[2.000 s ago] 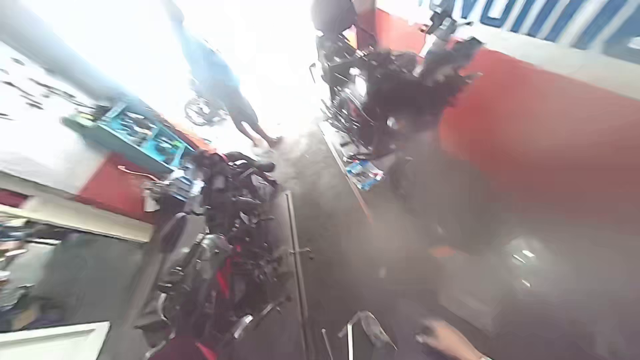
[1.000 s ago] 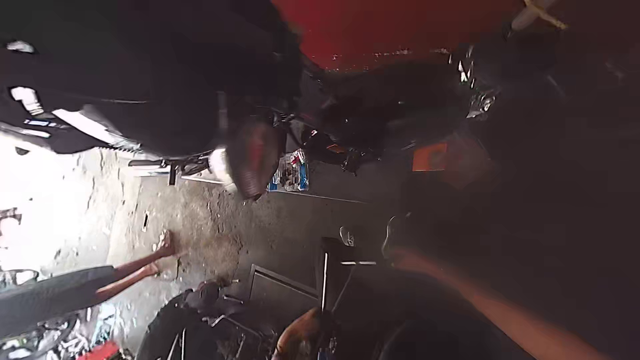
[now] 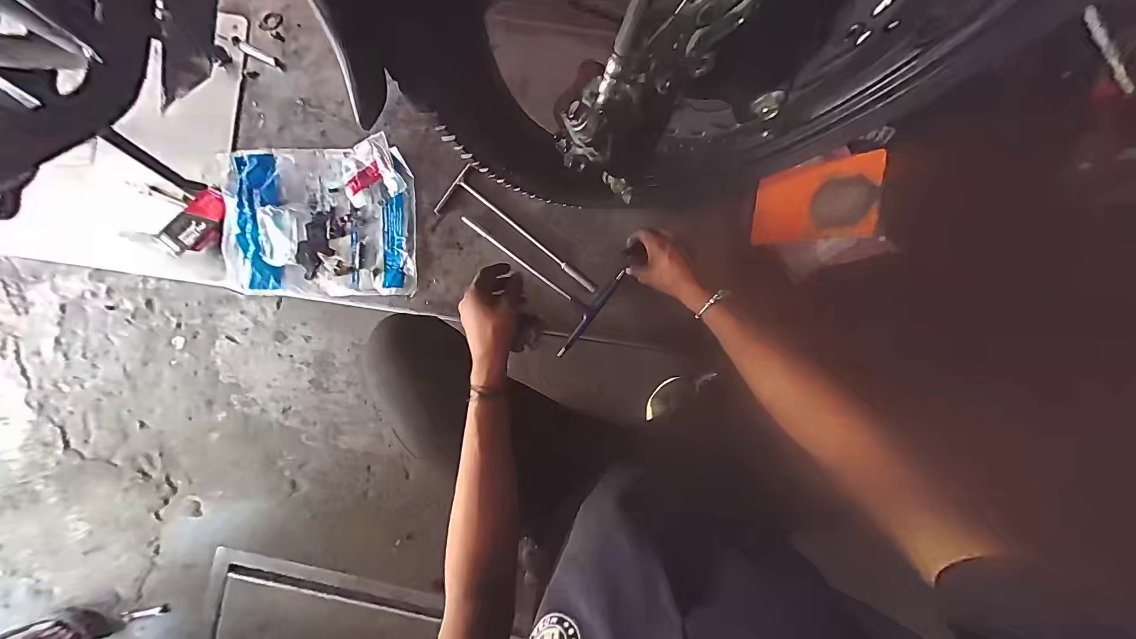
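Observation:
Low in front of a motorcycle wheel, my left hand (image 3: 490, 321) is closed around a small dark object that I cannot make out. My right hand (image 3: 658, 264) has its fingers pinched on a small dark thing, close to the handle end of a blue-handled T-wrench (image 3: 593, 312). Between my hands, a second T-handle wrench (image 3: 519, 222) lies on the floor with its crossbar towards the upper left. To the left is a clear plastic bag (image 3: 324, 222) with blue bands, with small dark parts showing in it.
The motorcycle wheel (image 3: 524, 169) and its hub stand just beyond the tools. An orange packet (image 3: 816, 200) lies at the right, and a red-and-black packet (image 3: 193, 222) beside the plastic bag. Bottom left is a metal-framed panel (image 3: 328, 590).
The view has turned down from the workshop to the floor by the wheel. Both forearms now reach forward over the floor; the other person is out of view.

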